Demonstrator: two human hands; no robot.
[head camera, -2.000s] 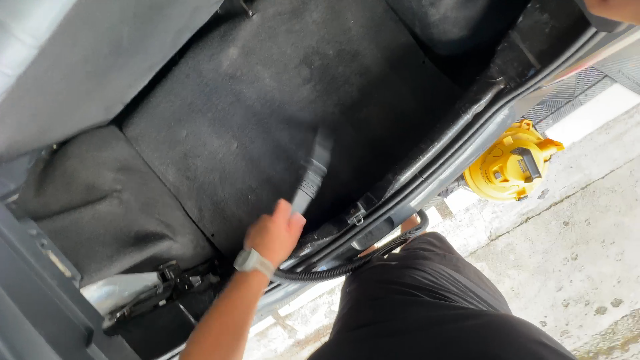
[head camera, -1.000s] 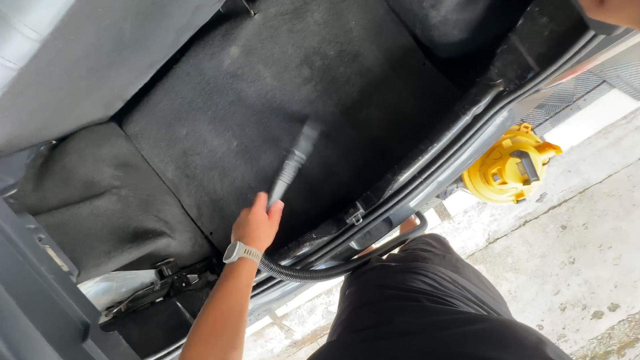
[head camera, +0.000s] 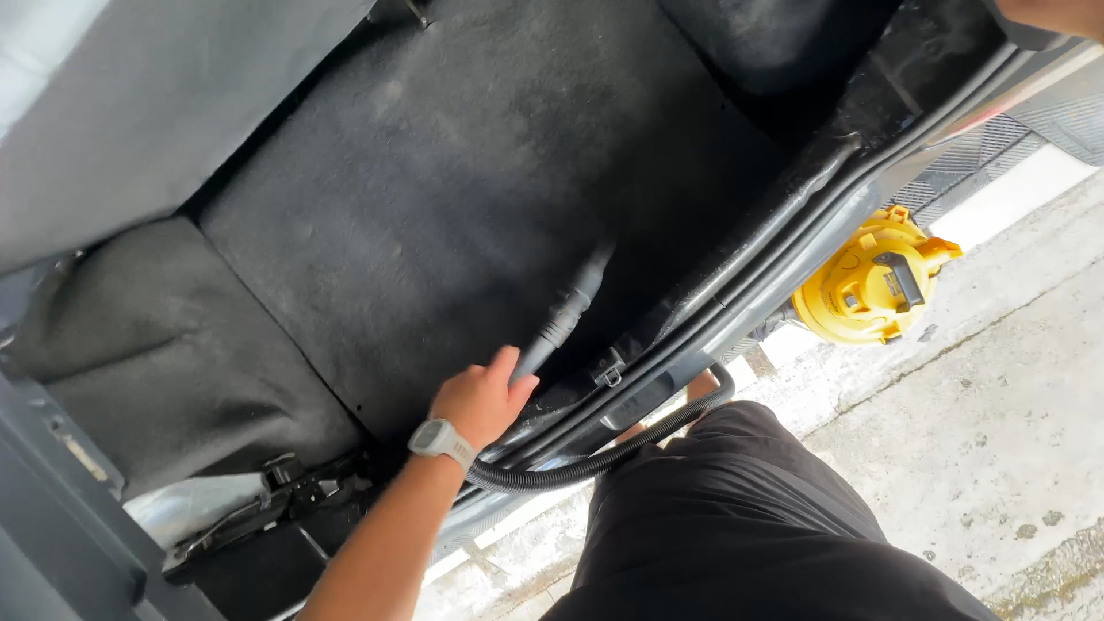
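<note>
My left hand (head camera: 483, 401), with a pale watch on its wrist, is closed round the dark grey wand of a vacuum hose (head camera: 561, 319). The nozzle tip is blurred and lies over the black carpet lining (head camera: 448, 190) of a car's cargo area; whether it touches is unclear. From below my hand, the black ribbed hose (head camera: 595, 466) curves right across the sill to my leg. A patch of skin shows at the top right corner, perhaps my right hand (head camera: 1052, 15) or forearm; its fingers are hidden.
A metal striker latch (head camera: 610, 369) and black rubber seal (head camera: 716, 297) line the sill. Outside, a yellow shop vacuum (head camera: 871, 280) stands on concrete ground (head camera: 983, 388). A grey seat back or panel (head camera: 172, 103) rises at upper left; a silvery object (head camera: 198, 504) lies lower left.
My left hand has moved right with the wand, and the nozzle tip has shifted right and a little down across the carpet. The yellow vacuum has not plainly moved.
</note>
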